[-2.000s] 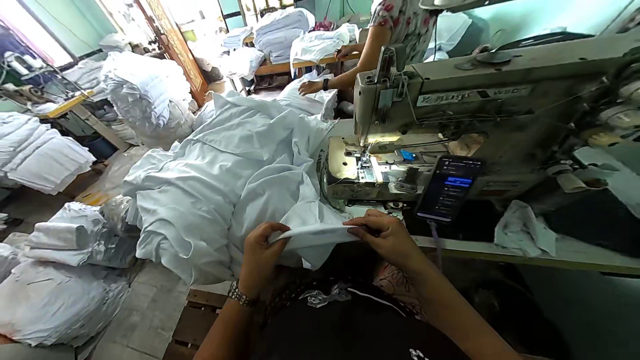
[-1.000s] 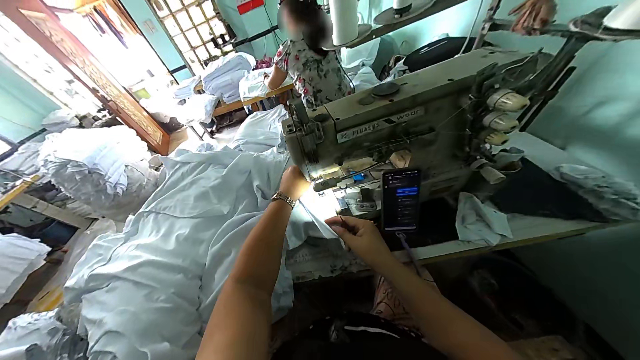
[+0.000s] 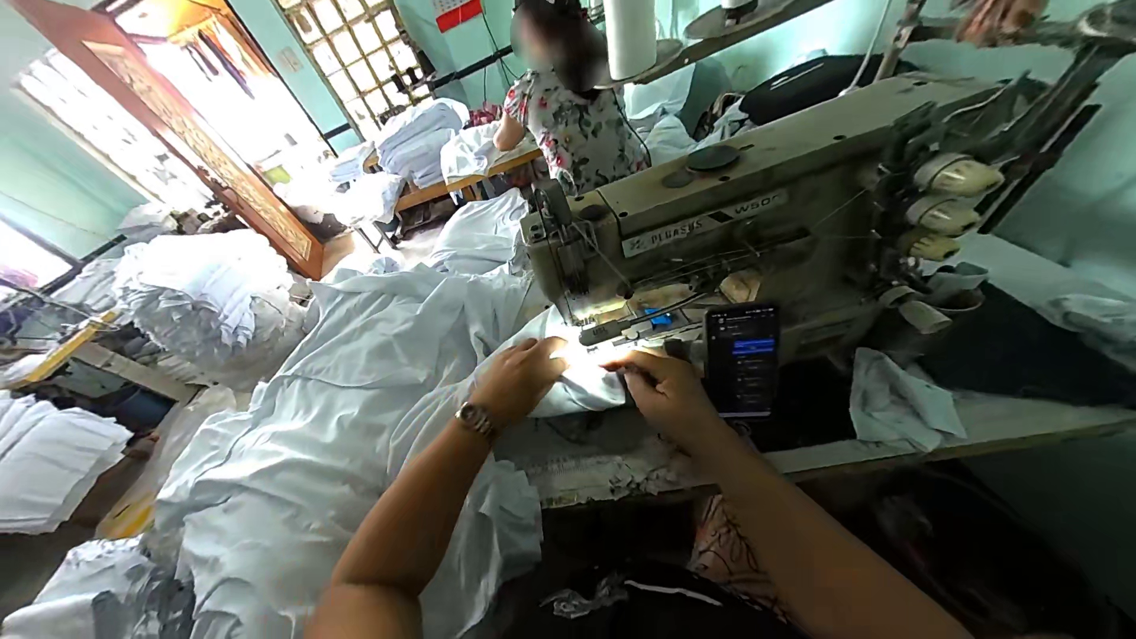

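Observation:
White fabric lies under the needle area of a Pegasus industrial sewing machine, lit brightly by its lamp. My left hand, with a watch on the wrist, grips the fabric just left of the presser foot. On the near right side of the foot, my right hand pinches the fabric's edge between thumb and fingers. Glare hides the fingertips of both hands in part. A large heap of white cloth spreads from the machine bed to the left and hangs down in front.
A phone stands upright right of my right hand. Beside it, a grey cloth scrap lies on the table edge. Thread cones stand above the machine. A person in a floral top sits beyond it. Bundled white cloth stands at left.
Two seconds ago both hands held a folded fabric strip in front of the machine; now they hold fabric at the presser foot. The view has shifted considerably.

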